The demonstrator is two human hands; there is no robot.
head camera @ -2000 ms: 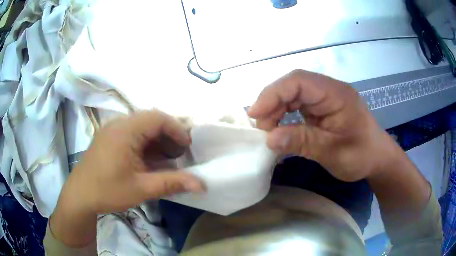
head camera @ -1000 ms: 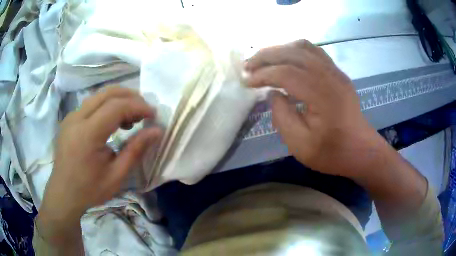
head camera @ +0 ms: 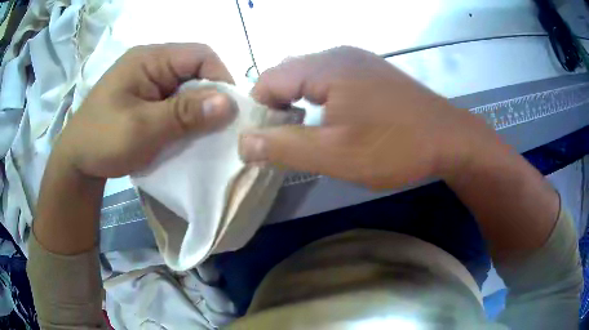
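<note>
A white cloth piece is held over the front edge of the table, with its lower folded opening hanging down toward the lap. My left hand grips its top left part, with the thumb pressed on top of the cloth. My right hand pinches the upper right edge between thumb and fingers. A tan layer shows along the folds at the right side of the piece. The cloth under my fingers is partly hidden.
A crumpled heap of white cloth lies at the left, and more cloth lies in the lap. A ruler scale runs along the grey table edge. A black-handled tool lies at the upper right of the white bed.
Both hands have come closer together and my left hand has moved up and taken hold of the cloth. The cloth piece has been turned and its opening now hangs down at the left.
</note>
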